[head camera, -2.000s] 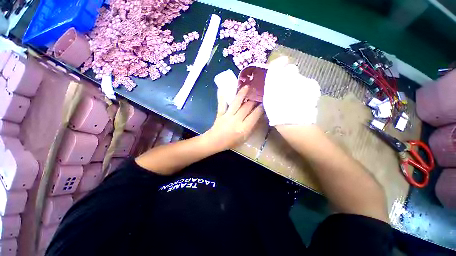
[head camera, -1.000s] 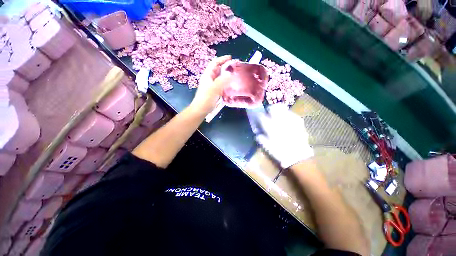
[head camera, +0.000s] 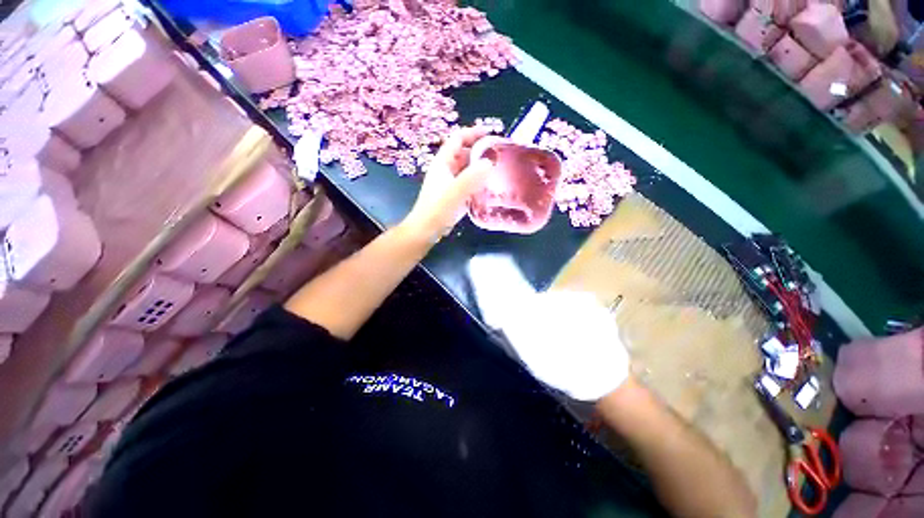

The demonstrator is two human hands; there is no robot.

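Observation:
My bare left hand (head camera: 443,190) holds a pink housing (head camera: 517,187) by its left side. The housing is raised over the bench with its open side facing me, and its inside is a deeper pink. My right hand (head camera: 555,329) wears a white glove and is below and right of the housing, apart from it, over the near edge of the cardboard. Glare washes out the glove, so its fingers and anything in them cannot be told. A large heap of small pink parts (head camera: 380,86) lies behind my left hand. A smaller pile (head camera: 593,174) lies right of the housing.
A cardboard mat (head camera: 674,344) bears wired circuit boards (head camera: 785,304) and orange-handled scissors (head camera: 814,470) at its right. Stacked housings stand at left (head camera: 193,248) and right (head camera: 879,374). One housing (head camera: 257,56) stands near a blue bin (head camera: 258,14). A white strip (head camera: 531,122) lies behind the held housing.
Two seconds ago both hands were together at the housing over the cardboard. My left hand has since lifted it leftward, and my gloved hand has come away and moved nearer to me. The view has shifted.

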